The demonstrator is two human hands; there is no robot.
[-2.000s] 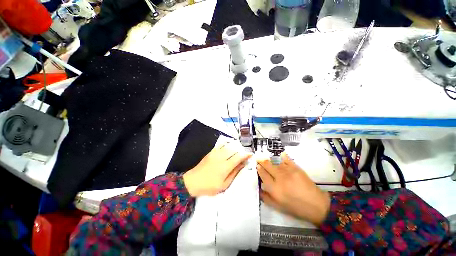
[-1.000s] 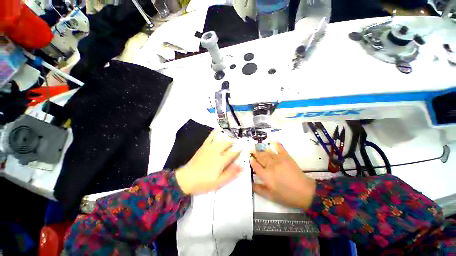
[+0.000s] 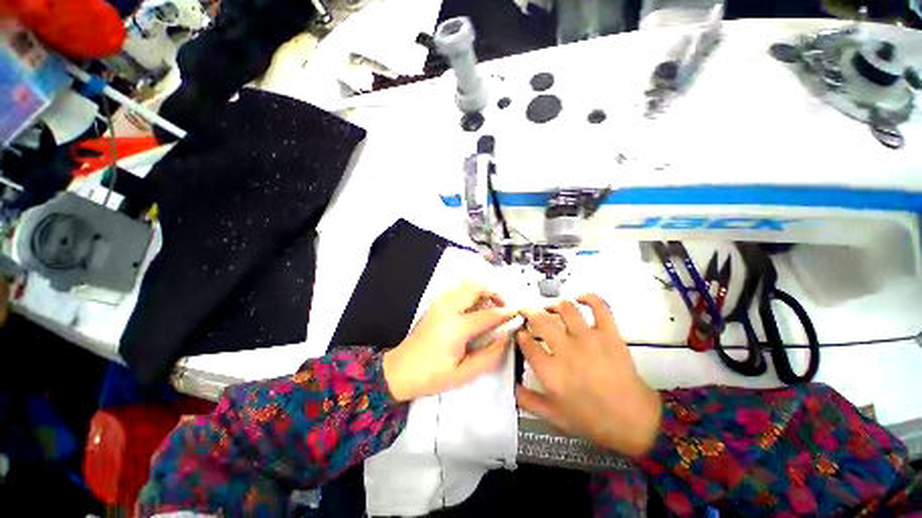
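A white pocketing piece point(image 3: 437, 445) lies over a black garment panel point(image 3: 389, 278) and hangs over the table's front edge. My left hand point(image 3: 445, 344) rests on the white piece, its thumb and index finger pinching the cloth edge. My right hand point(image 3: 586, 369) meets it there, its fingertips on the same edge, with a thin black strip of cloth showing between the hands. Both hands are just in front of the presser foot and needle point(image 3: 495, 243) of the white sewing machine point(image 3: 698, 218). The exact finger grip is partly hidden.
A lint-flecked black cut piece point(image 3: 243, 212) lies on the table at left, beside a grey round-faced device point(image 3: 76, 248). Black-handled scissors point(image 3: 770, 324) and thread snips point(image 3: 708, 304) lie under the machine arm. A ruler strip point(image 3: 566, 448) runs along the front edge. A red stool point(image 3: 121, 455) stands below left.
My fingertips have drawn back a little from the presser foot and come together at the cloth edge. The right fingers are more bent. The camera view has also shifted.
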